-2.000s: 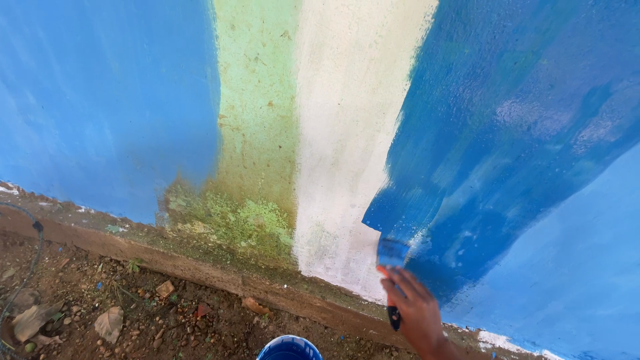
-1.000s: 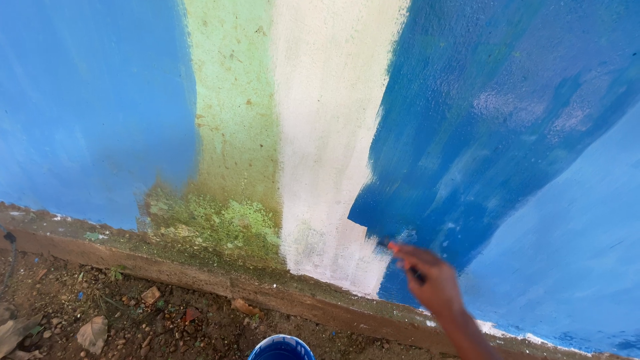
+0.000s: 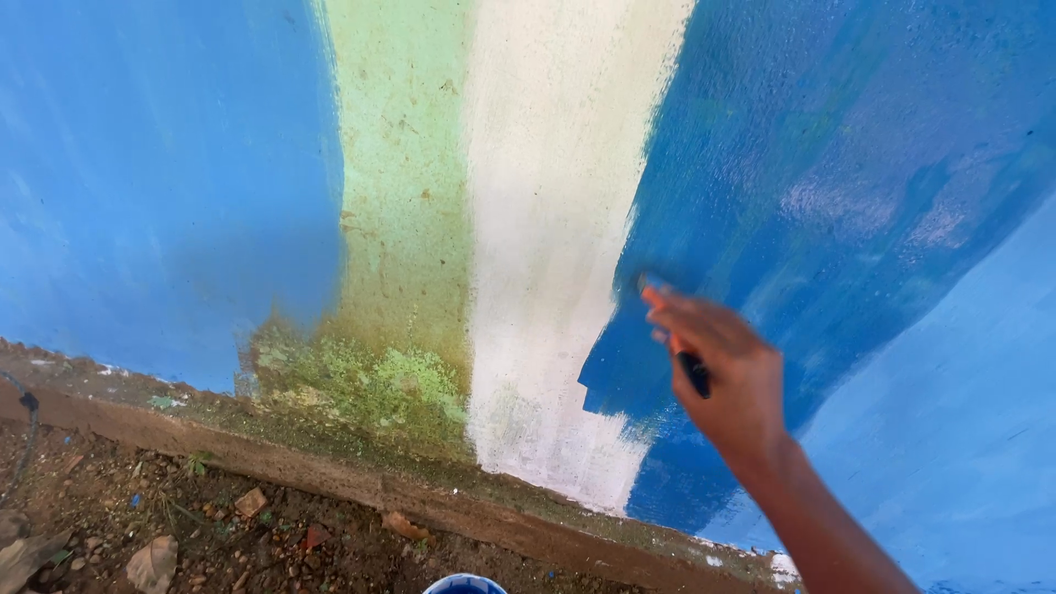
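Observation:
My right hand [image 3: 726, 363] is closed around a paintbrush [image 3: 676, 338] with an orange and black handle. The brush's head is at the dark blue band [image 3: 742, 239] of the wall, just right of its left edge; its bristles are blurred. Left of that band runs a white stripe [image 3: 549, 247], then a pale green stripe [image 3: 404, 165] with mossy growth at its foot. Light blue paint [image 3: 165, 181] covers the wall at the far left and the lower right. At the bottom edge shows part of a paint bucket [image 3: 464, 584] with blue inside. My left hand is out of view.
A low concrete ledge [image 3: 363, 483] runs along the wall's foot. Below it lies soil with small stones, a brick fragment [image 3: 251, 502] and dry leaves [image 3: 153, 565]. A dark cable [image 3: 30, 402] hangs at the left edge.
My right hand has moved up along the wall with the brush. Dark blue paint now covers more of the white stripe's lower right part than two seconds ago.

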